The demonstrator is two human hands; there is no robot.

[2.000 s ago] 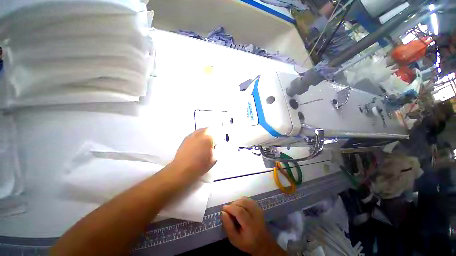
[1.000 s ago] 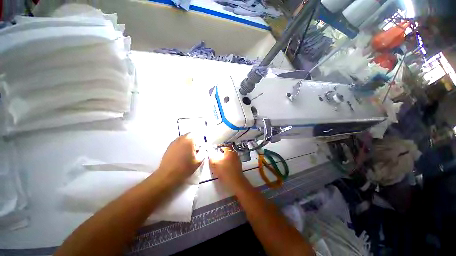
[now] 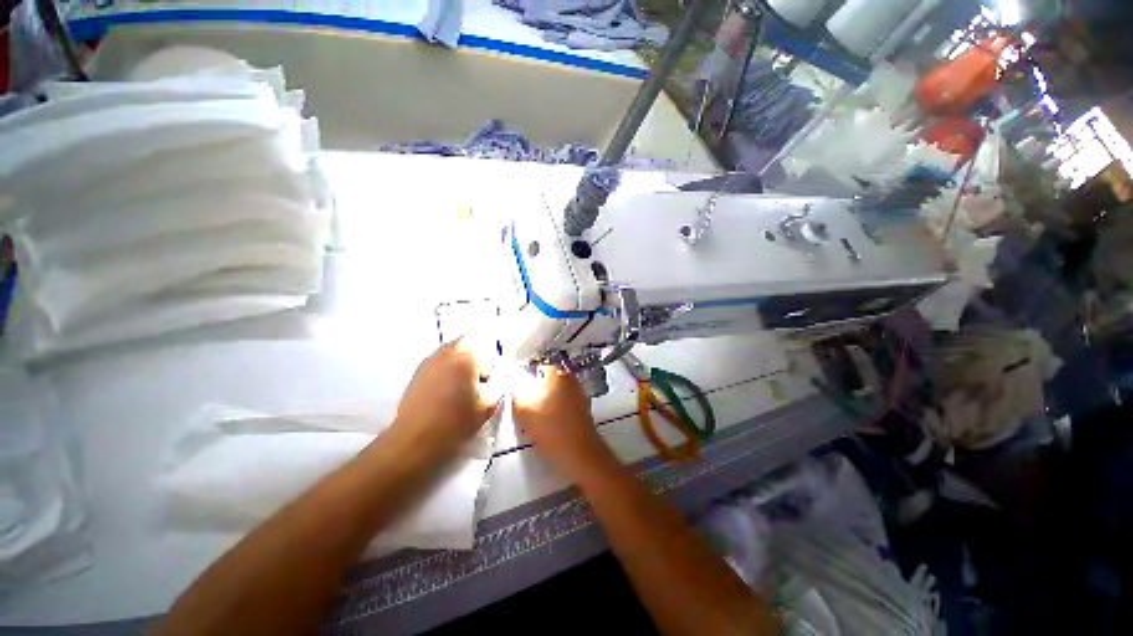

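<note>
A white fabric piece lies flat on the table under my left forearm, its right end near the needle area. My left hand is at the left of the needle area with its fingertips down on the white work. My right hand is close beside it, fingertips under the left end of the sewing machine head. Glare washes out the fingertips, the needle and the fabric edge, so what the fingers pinch is hidden.
A tall stack of white pieces stands at the left rear, with loose white pieces at the left edge. Scissors with orange and green handles lie right of my right hand. A measuring tape strip runs along the front edge.
My right hand has moved from the front edge up to the needle area beside my left hand. The view has shifted, so the machine appears further left.
</note>
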